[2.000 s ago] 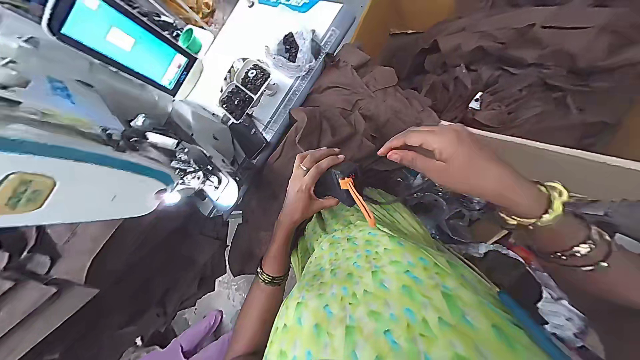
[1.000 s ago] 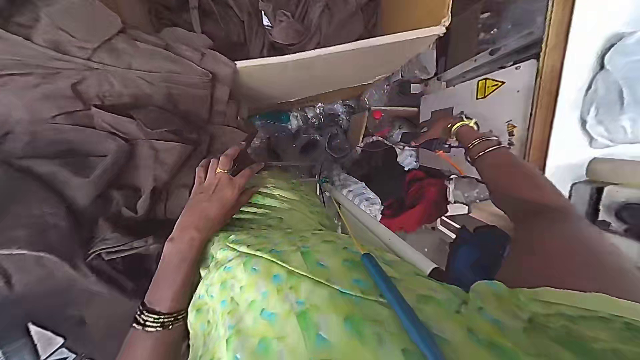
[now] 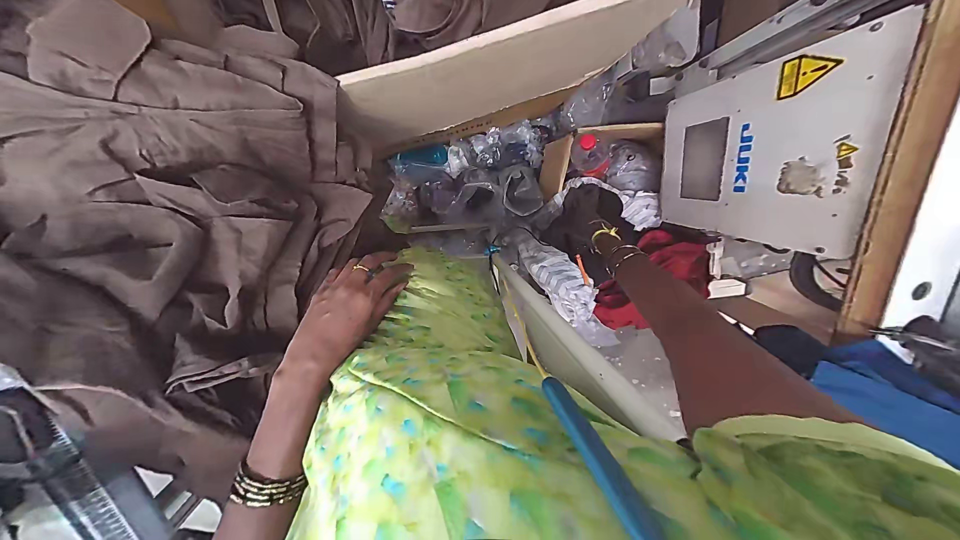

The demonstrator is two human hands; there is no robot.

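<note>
My left hand (image 3: 349, 307) lies with fingers apart on the green patterned garment (image 3: 435, 420) over my lap, beside a heap of brown cloth (image 3: 150, 225). My right hand (image 3: 596, 232) reaches down to a dark cloth (image 3: 589, 202) in a bin at the right; its fingers are hard to make out against the dark. An orange strip (image 3: 583, 270) shows just below that hand, next to white crumpled plastic (image 3: 559, 277) and red cloth (image 3: 679, 262). What the right hand grips cannot be seen.
A grey JUKI control box (image 3: 780, 150) with a warning sign stands at the right. Clear plastic bottles (image 3: 487, 187) and a red-capped bottle (image 3: 590, 156) lie ahead, below a pale board (image 3: 495, 75). A blue rod (image 3: 600, 457) crosses my lap.
The view has swung far from the sewing machine to the bin. My right hand has gone from beside the control box down to the dark cloth. Two seconds ago my left hand held a black thing with orange.
</note>
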